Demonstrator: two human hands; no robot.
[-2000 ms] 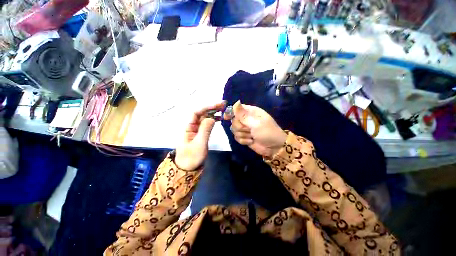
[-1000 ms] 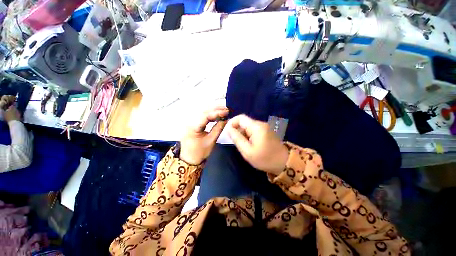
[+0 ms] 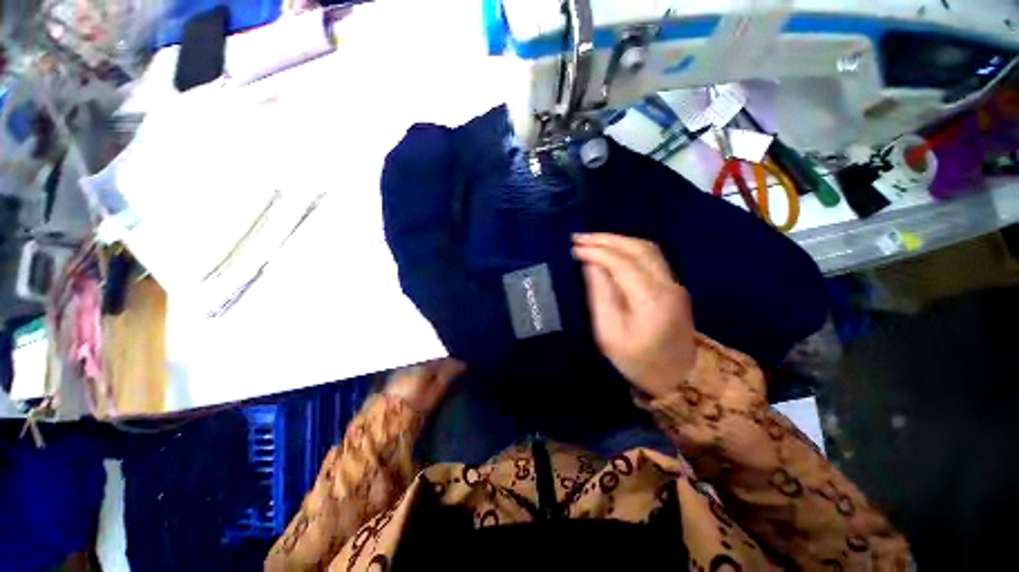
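A navy garment (image 3: 715,263) lies bunched on the white table and hangs over its front edge. A grey brand label (image 3: 531,302) with pale lettering faces up on it. The garment's far part lies under the needle area (image 3: 553,143) of the white sewing machine (image 3: 715,56). My right hand (image 3: 643,313) rests on the garment just right of the label, fingers extended and close together; whether it pinches cloth is unclear. My left hand (image 3: 427,383) is low at the table's front edge by the garment's near side, blurred, with its fingertips partly hidden.
Red-and-orange-handled scissors (image 3: 758,190) and green snips (image 3: 821,184) lie right of the machine needle. Loose threads (image 3: 263,251) lie on the table at left. A black phone (image 3: 201,50) is at the back left. A blue crate (image 3: 263,475) stands below the table.
My hands have parted from their small pinch in front of the garment. The left has dropped to the table edge; the right has moved onto the cloth. The label is now fully exposed. The view has shifted.
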